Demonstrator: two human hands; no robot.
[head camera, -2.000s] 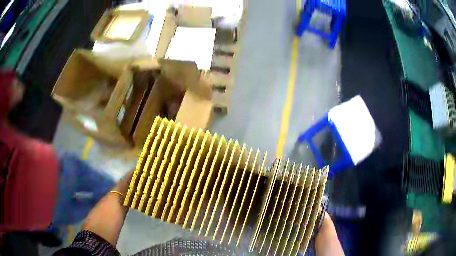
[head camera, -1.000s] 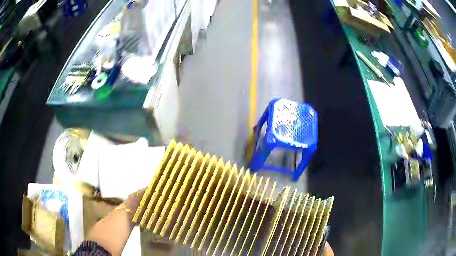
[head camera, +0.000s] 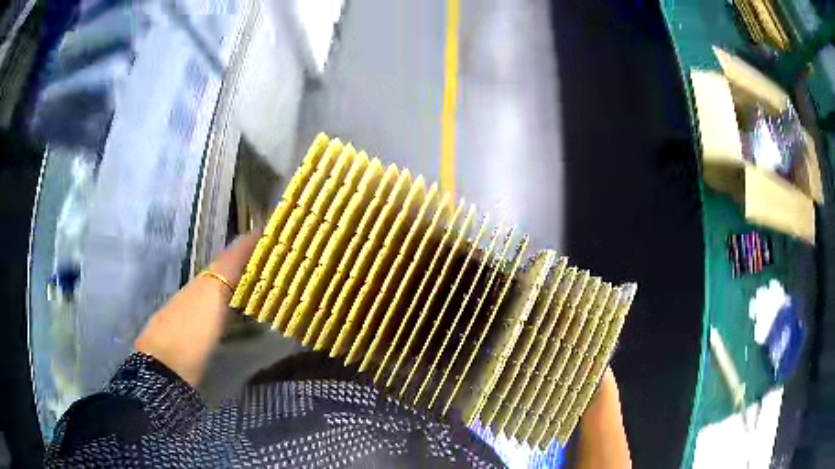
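A rack load of boards (head camera: 394, 275), upright yellow edges set side by side like fins, is held in front of my body, tilted down to the right. The edges at its right end look greyer. My left hand (head camera: 197, 311) grips its left end, fingers partly hidden behind it. My right hand (head camera: 604, 426) is at its right end, cut off by the lower part of the picture and mostly hidden behind the boards. The dark rack shows between the boards.
A grey floor with a yellow line (head camera: 450, 101) runs ahead, beside a black floor strip (head camera: 632, 165). On the right a green bench (head camera: 719, 275) bears an open carton (head camera: 778, 197) with bags inside. A blurred bench (head camera: 137, 183) stands at left.
The surroundings have moved past: the open cartons and blue stools ahead are out of view, and benches are now close on both sides. The boards stay in both hands, higher in view.
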